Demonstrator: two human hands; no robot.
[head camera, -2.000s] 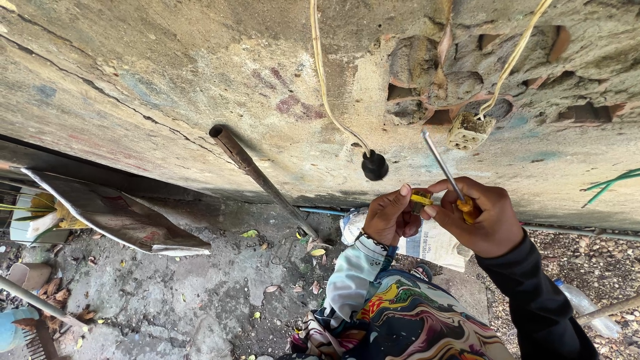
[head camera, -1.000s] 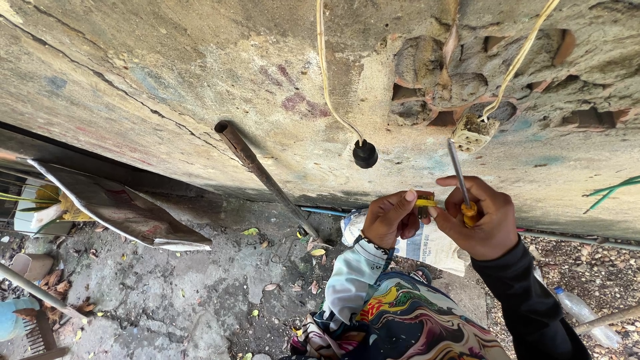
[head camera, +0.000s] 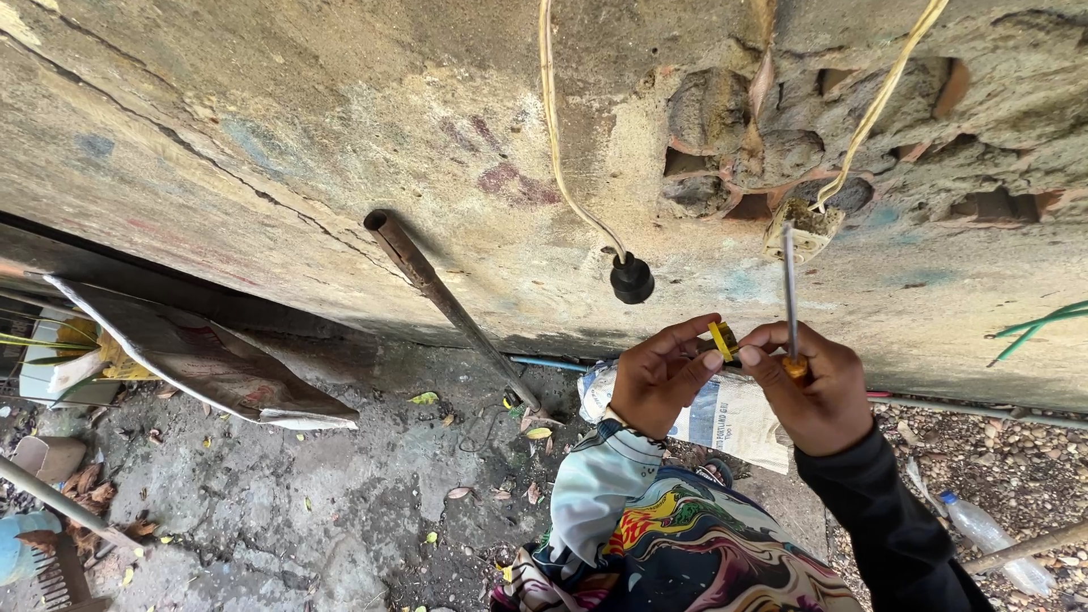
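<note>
Between the thumb and fingers of my left hand (head camera: 667, 374) is a small yellow plastic piece (head camera: 723, 340) with a dark part behind it. My right hand (head camera: 812, 387) touches the dark part's right side with thumb and forefinger, and also holds a screwdriver (head camera: 791, 293) by its orange-yellow handle, the metal shaft pointing up. Above my left hand, a black round socket or plug (head camera: 631, 280) hangs on a pale twin cable (head camera: 557, 144). Just beyond the screwdriver tip, a worn cream electrical box or outlet (head camera: 801, 231) hangs from another pale cable (head camera: 884, 98).
A rusty metal pipe (head camera: 450, 310) leans on the cracked wall (head camera: 340, 110). Broken hollow bricks (head camera: 748, 153) show at upper right, green wires (head camera: 1039, 327) at far right. A printed sack (head camera: 731, 416) lies below my hands, a plastic bottle (head camera: 990, 531) on gravel, a rake head (head camera: 61, 574) lower left.
The yellow piece, lying roughly level between my fingers before, is now tilted more upright. My right hand still holds the screwdriver, whose shaft now points almost straight up.
</note>
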